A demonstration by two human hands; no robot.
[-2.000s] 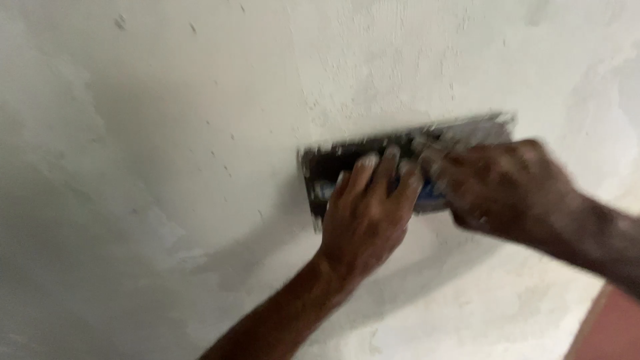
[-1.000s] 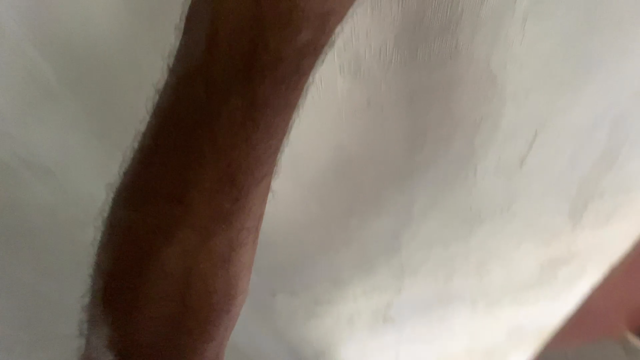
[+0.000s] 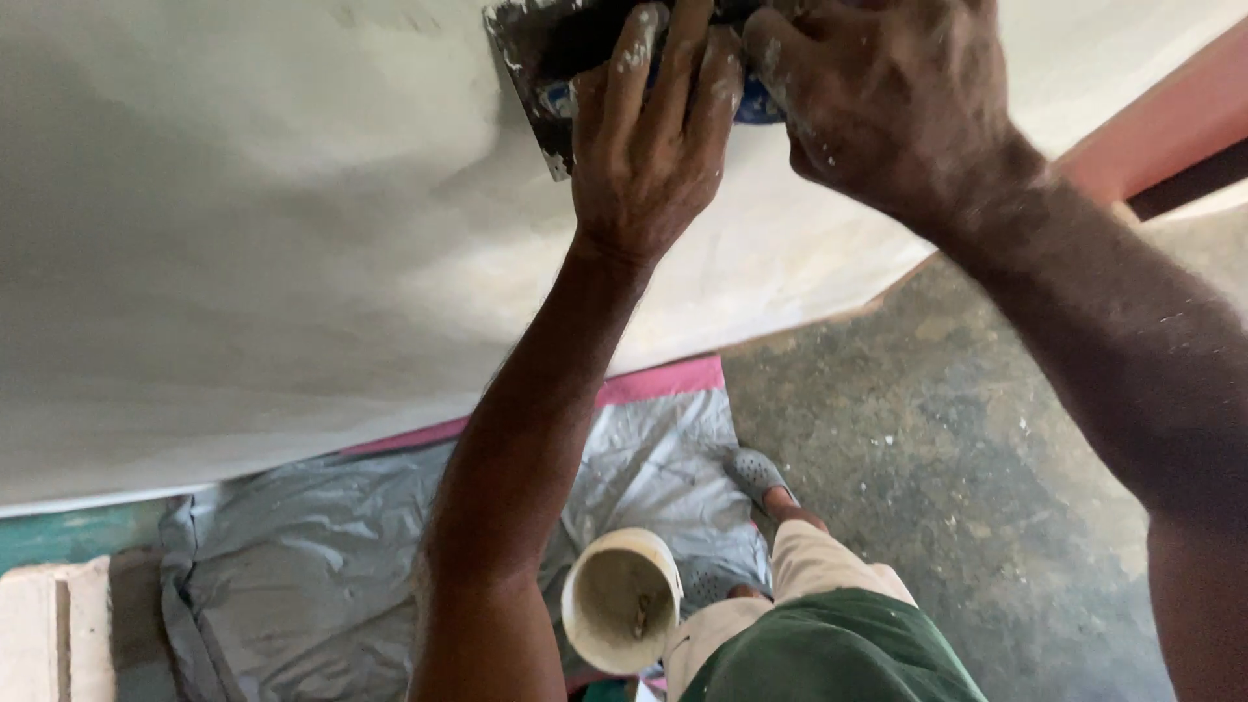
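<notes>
A plastering trowel (image 3: 536,58) with a dark, smeared metal blade and a blue handle part lies against the whitish plastered wall (image 3: 292,244) at the top. My left hand (image 3: 648,146) presses on the blade, its fingers spread over the back and spotted with white compound. On the right, my right hand (image 3: 887,107) is closed around the trowel's handle, most of which its fingers hide. The top edge of the view cuts off part of the trowel and fingertips. Below stands a white bucket (image 3: 582,624) with pale residue inside.
A grey sheet with a pink border (image 3: 312,575) covers the floor along the wall. My feet in grey clogs (image 3: 756,473) are beside the bucket. Bare concrete floor (image 3: 877,439) lies right, a reddish frame (image 3: 1160,117) upper right, and a pale block-like object (image 3: 54,624) lower left.
The view has swung widely, so floor, sheet and bucket now show. Both hands are on the trowel, as two seconds ago; one second ago only a forearm showed.
</notes>
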